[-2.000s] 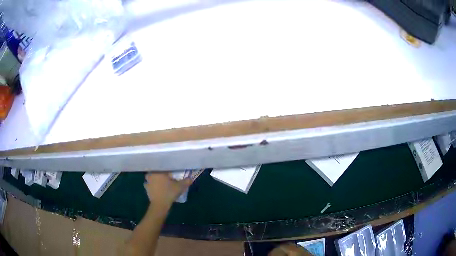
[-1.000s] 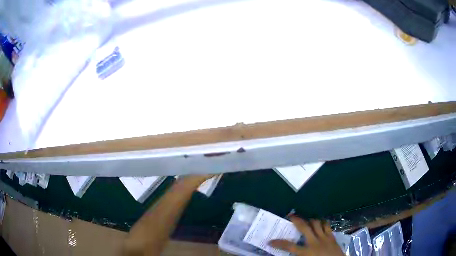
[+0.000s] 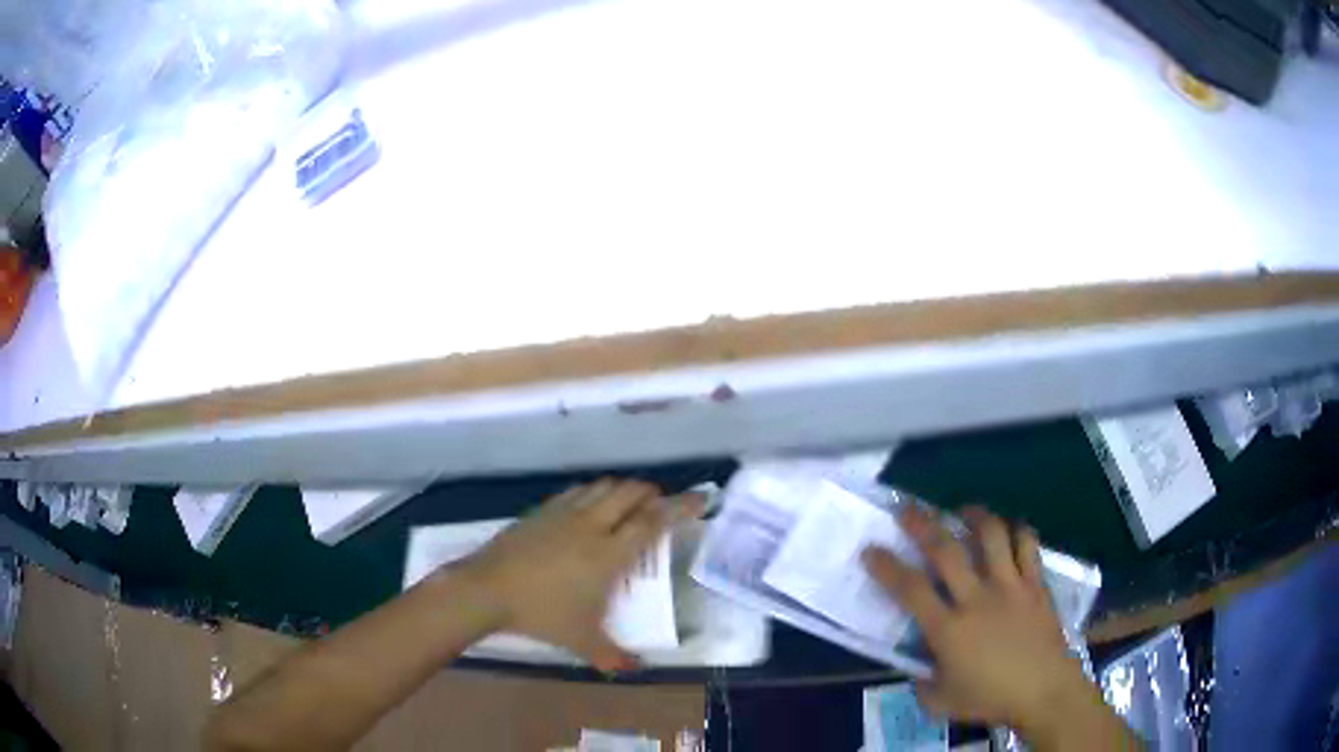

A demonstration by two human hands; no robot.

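Note:
My left hand [image 3: 580, 566] lies over a white box or tray [image 3: 723, 632] at the belt's near edge, with a white paper [image 3: 643, 605] under its fingers. My right hand [image 3: 977, 610] holds a clear plastic tray [image 3: 746, 532] just to the right, above the belt. A white printed leaflet [image 3: 834, 561] lies on the tray under my fingertips. The ends of the two things are close together near my left fingertips. My right hand hides part of the tray's right end.
The dark green belt [image 3: 981, 473] carries white boxes [image 3: 1153, 467] and clear trays. A white shelf [image 3: 661, 191] overhangs it, bearing a plastic bag [image 3: 176, 206], a small clear case [image 3: 336, 156] and a dark case [image 3: 1216, 44]. Blue-white packets [image 3: 899, 720] lie low centre, on the near side.
My right hand has raised the tray with its leaflet onto the belt side. My left hand has come out from the shelf edge onto a white box or tray. Boxes on the belt have shifted left.

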